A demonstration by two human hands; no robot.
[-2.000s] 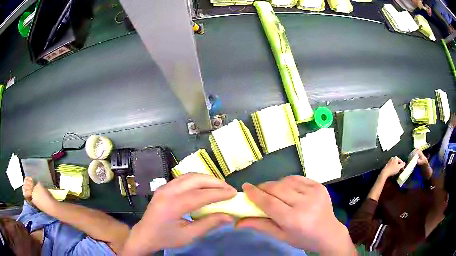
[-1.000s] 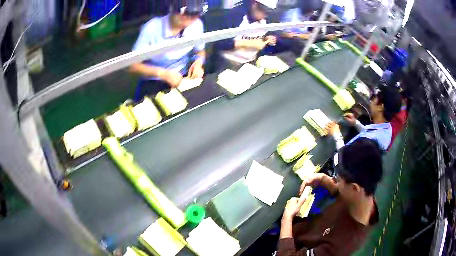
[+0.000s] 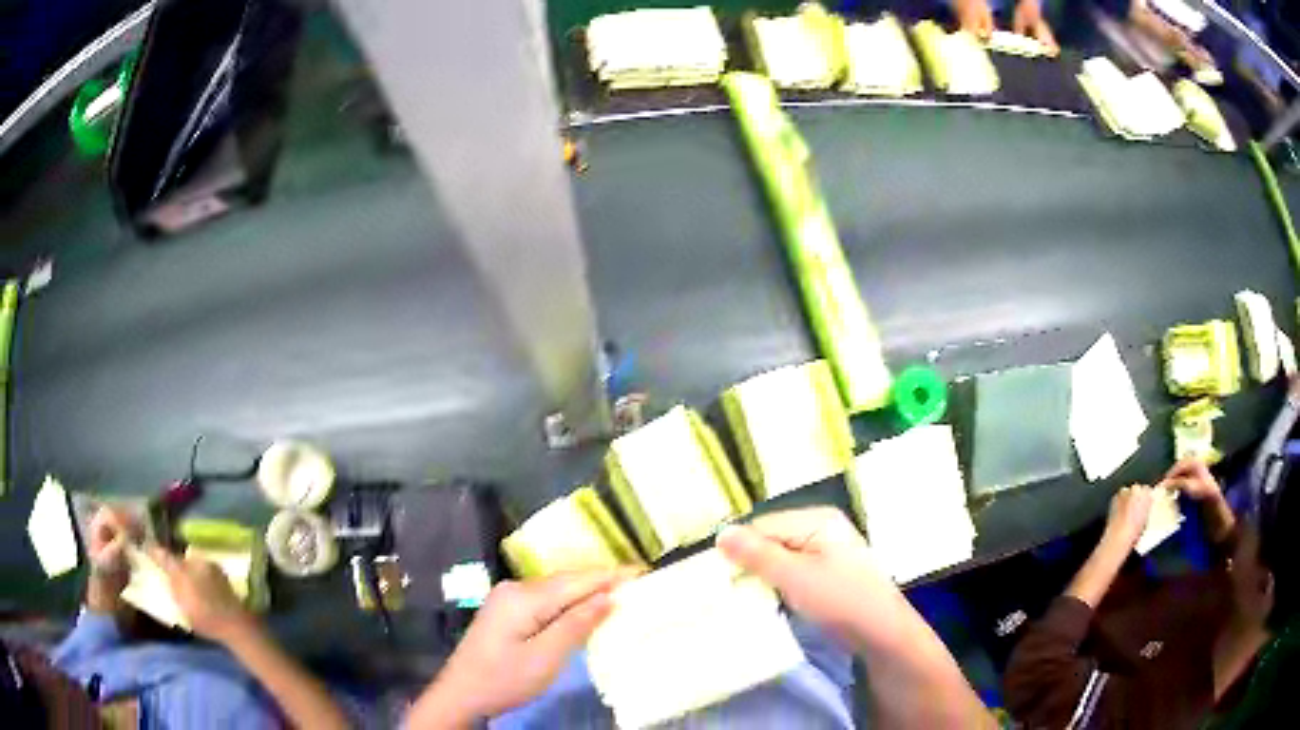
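A pale sheet (image 3: pixel 692 639) is spread flat between my two bare hands at the bottom centre, in front of a blue garment. My left hand (image 3: pixel 535 635) grips its left edge. My right hand (image 3: pixel 813 568) grips its upper right corner, thumb on top. Just beyond my hands, three stacks of folded pieces (image 3: pixel 676 478) with white tops and yellow-green edges stand in a row at the belt's near edge. A whiter loose sheet stack (image 3: pixel 912 502) lies to the right of them.
A grey metal post (image 3: pixel 492 186) rises from the dark green belt (image 3: pixel 285 342). A yellow-green roll (image 3: pixel 816 250), green ring (image 3: pixel 918 395) and translucent board (image 3: pixel 1021 428) lie right. A black box (image 3: pixel 442 531) and tape rolls (image 3: pixel 297 474) sit left. Workers' hands (image 3: pixel 193 585) show left, right and far side.
The view swung right to other workers, then came back down. My hands, pressed around a folded yellow piece two seconds ago, now hold a flat, open sheet.
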